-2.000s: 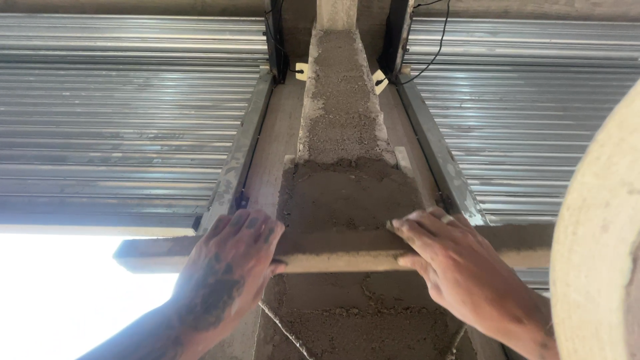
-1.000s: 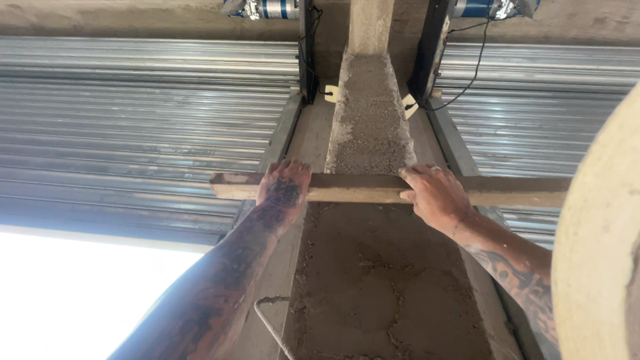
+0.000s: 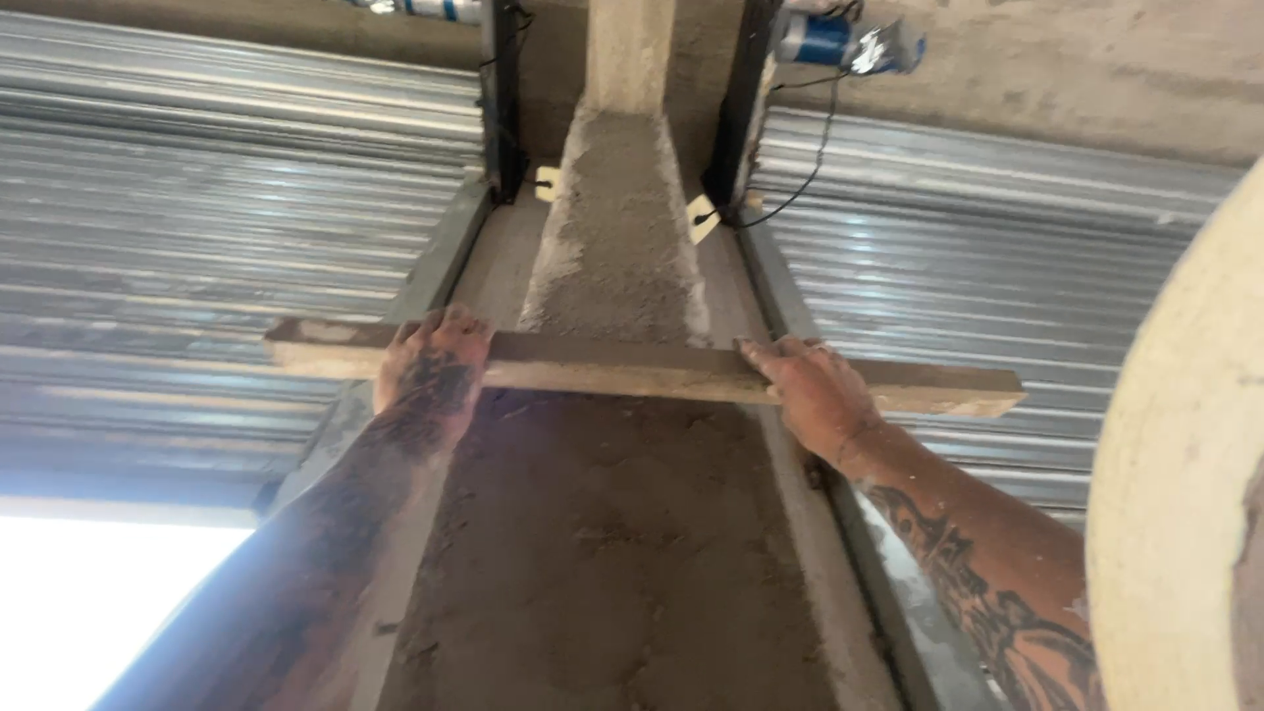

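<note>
A long wooden straightedge board (image 3: 632, 367) lies level across the front of a mortar-coated column. My left hand (image 3: 434, 365) grips it left of the column, and my right hand (image 3: 815, 385) grips it near the column's right edge. Both ends of the board stick out past my hands. Below the board, the wet, dark mortar (image 3: 612, 543) looks fairly smooth with a few rough spots. Above it, the column face (image 3: 622, 227) is rougher and lighter grey. My fingertips are partly hidden behind the board's upper edge.
Corrugated metal roller shutters stand at left (image 3: 197, 227) and right (image 3: 918, 286), with metal guide rails (image 3: 434, 257) beside the column. Black cable (image 3: 825, 148) hangs near a foil-wrapped cylinder (image 3: 839, 41) at the top right. A pale rounded object (image 3: 1155, 444) fills the right edge.
Both hands have moved the board up the column from its place two seconds ago, where wet mortar showed above it. The grip is held throughout, and the view has shifted somewhat.
</note>
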